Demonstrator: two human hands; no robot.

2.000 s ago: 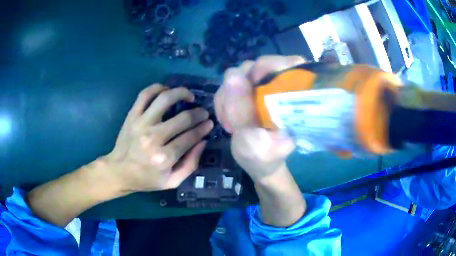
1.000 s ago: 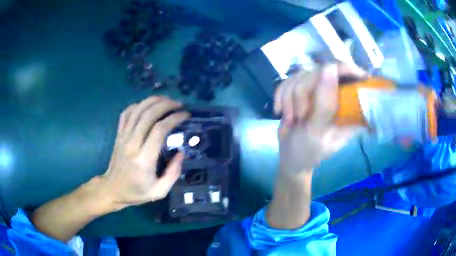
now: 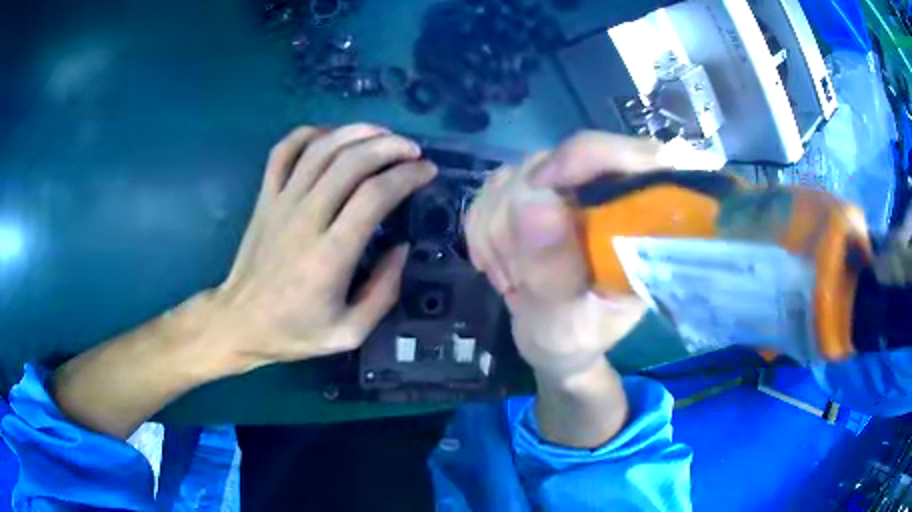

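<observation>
A black moulded housing (image 3: 430,325) with two small white squares lies at the near edge of the green bench mat. My left hand (image 3: 320,245) rests on the housing's left side and upper part, fingers bent over it; whether it pinches a small part is hidden. My right hand (image 3: 550,250) is closed around the orange electric screwdriver (image 3: 715,260), which has a white label and a black cable end. The screwdriver lies over the right side of the housing. Its tip is hidden behind my right hand.
A heap of small black parts (image 3: 475,55) lies beyond the housing, with small shiny bits (image 3: 345,75) to its left. A white-topped screw feeder (image 3: 750,80) stands at the back right. A light-blue sleeve (image 3: 875,385) shows at the right edge.
Since one second ago, my right hand has brought the screwdriver left from beside the feeder to the housing. My left hand stays at the housing, with its fingers shifted over the upper part.
</observation>
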